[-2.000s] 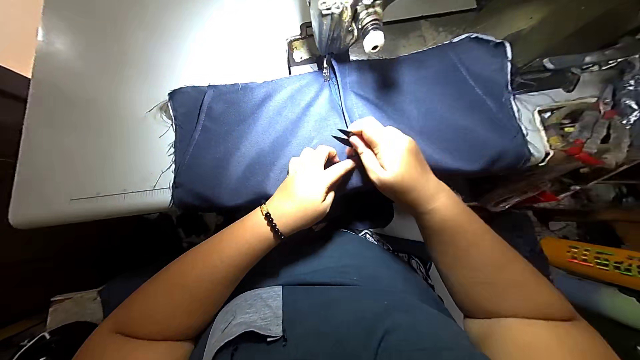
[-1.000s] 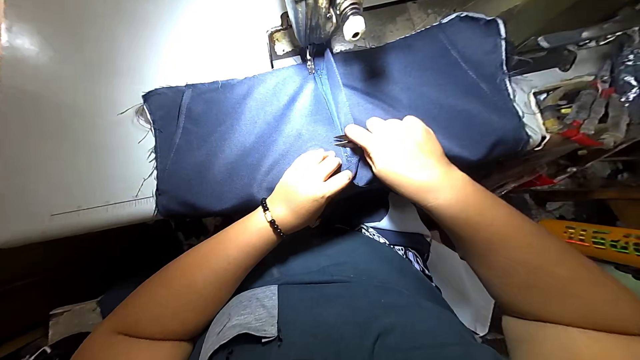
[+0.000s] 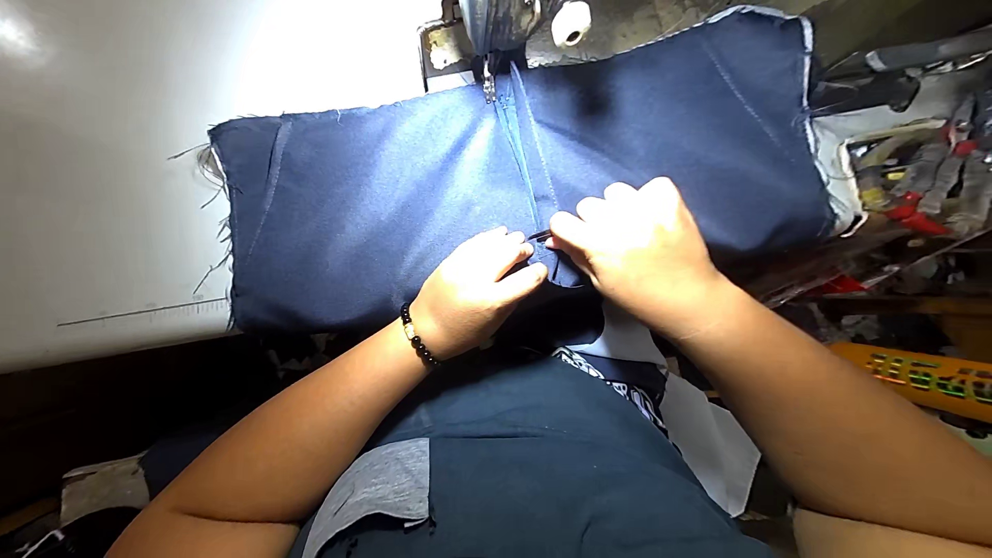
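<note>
A navy blue fabric piece (image 3: 349, 201) with frayed edges lies across the sewing machine bed, its middle seam running down from beneath the presser foot (image 3: 488, 81). My left hand (image 3: 480, 287), with a beaded bracelet on its wrist, pinches the fabric at the near end of that seam. Just to its right, my right hand (image 3: 635, 240) holds a small dark pointed tool (image 3: 540, 235), likely thread snips, with the tip against the seam. Most of the tool is hidden in my right fingers.
The sewing machine head (image 3: 504, 23) stands at the top centre. A white table (image 3: 116, 232) with a printed ruler scale extends left. At right are red-handled tools (image 3: 918, 213), assorted clutter and an orange perforated plastic item (image 3: 914, 376). White paper or cloth (image 3: 709, 442) hangs near my lap.
The dark tool's two blades showed clearly two seconds ago; now only a short tip shows between my hands. The fabric's near edge is drawn toward my fingers. The view has shifted somewhat.
</note>
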